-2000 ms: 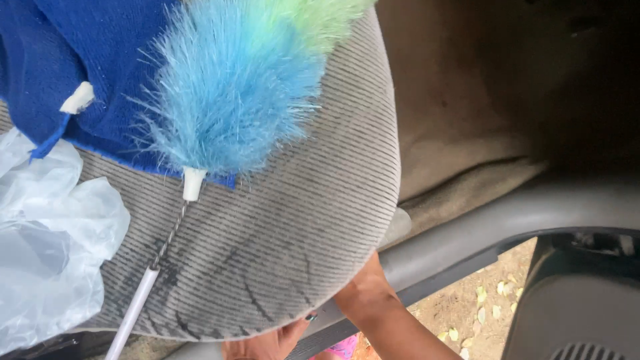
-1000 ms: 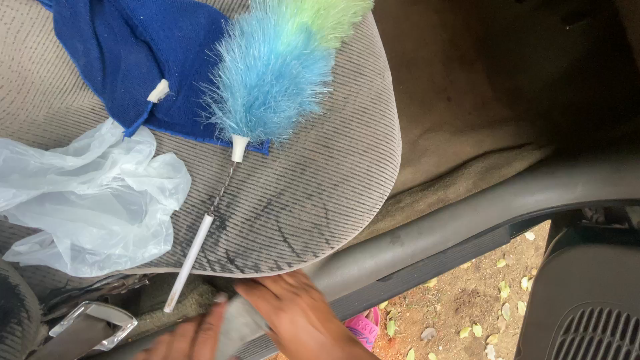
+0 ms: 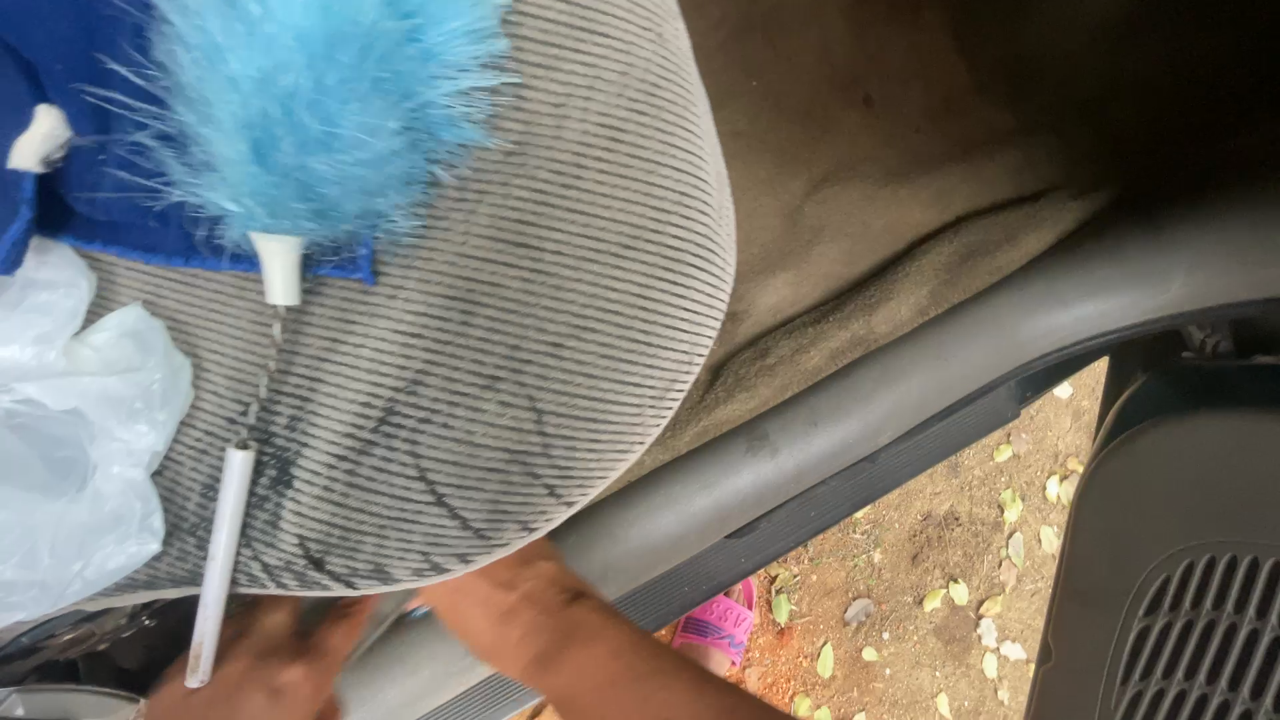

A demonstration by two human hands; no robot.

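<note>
My left hand (image 3: pixel 265 660) is blurred at the lower edge of the striped car seat cushion (image 3: pixel 560 330), beside the door sill; what it touches cannot be made out. My right hand (image 3: pixel 500 590) reaches under the seat's edge, its fingers hidden below the cushion. On the seat lies a duster with blue synthetic fibres (image 3: pixel 330 110), a twisted wire shaft and a white handle (image 3: pixel 222 560) that overhangs the edge above my left hand. A blue cloth (image 3: pixel 110 200) lies under the duster, and a crumpled translucent plastic bag (image 3: pixel 80 460) lies at the left.
The grey door sill (image 3: pixel 800 430) runs diagonally past the seat, with brown floor carpet (image 3: pixel 820 250) inside it. A dark door panel with a speaker grille (image 3: pixel 1190 640) stands at the right. Outside are leaf-strewn soil (image 3: pixel 920 560) and a foot in a pink sandal (image 3: pixel 722 622).
My right hand, seen on the sill one second ago, is now under the seat's edge. My left hand remains near the lower seat edge. The view has shifted and come closer to the seat.
</note>
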